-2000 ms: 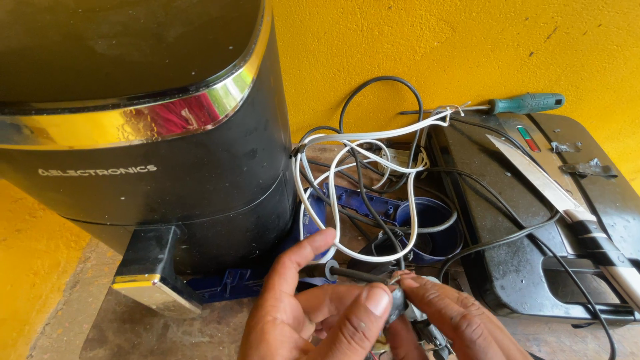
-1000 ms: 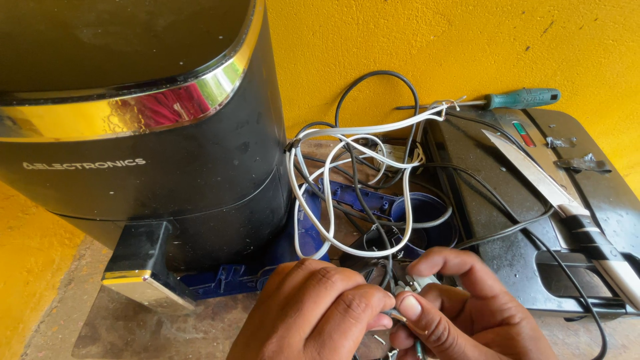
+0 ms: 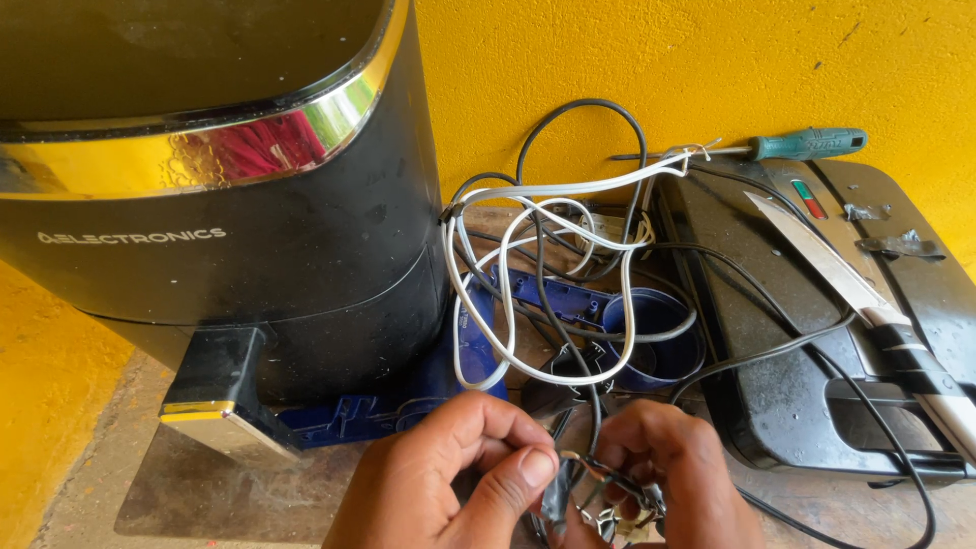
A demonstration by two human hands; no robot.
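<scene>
My left hand (image 3: 457, 476) pinches the end of a strip of black tape (image 3: 557, 488) between thumb and forefinger at the bottom centre. Close on its right, my right hand (image 3: 675, 473) has its fingers curled around thin wires (image 3: 610, 473), one with a bare copper-coloured part. A black cable (image 3: 593, 415) runs down between the hands. Behind them lie loops of white cord (image 3: 629, 305), two-stranded, with bare ends at the upper right. Blue plastic housing parts (image 3: 560, 297) and a blue round shell (image 3: 656, 335) lie under the cords. What lies beneath my fingers is partly hidden.
A large black air fryer (image 3: 229, 282) stands at left, its handle (image 3: 221, 381) towards me. At right, a black sandwich maker (image 3: 770, 335) bears a knife (image 3: 823, 259) with a taped handle and tape scraps (image 3: 903, 245). A green-handled screwdriver (image 3: 808, 143) lies behind, by the yellow wall (image 3: 724, 69).
My hands, close together at the fingertips one second ago, have moved slightly apart. A strip of black tape now shows between them, with the thin wires more exposed.
</scene>
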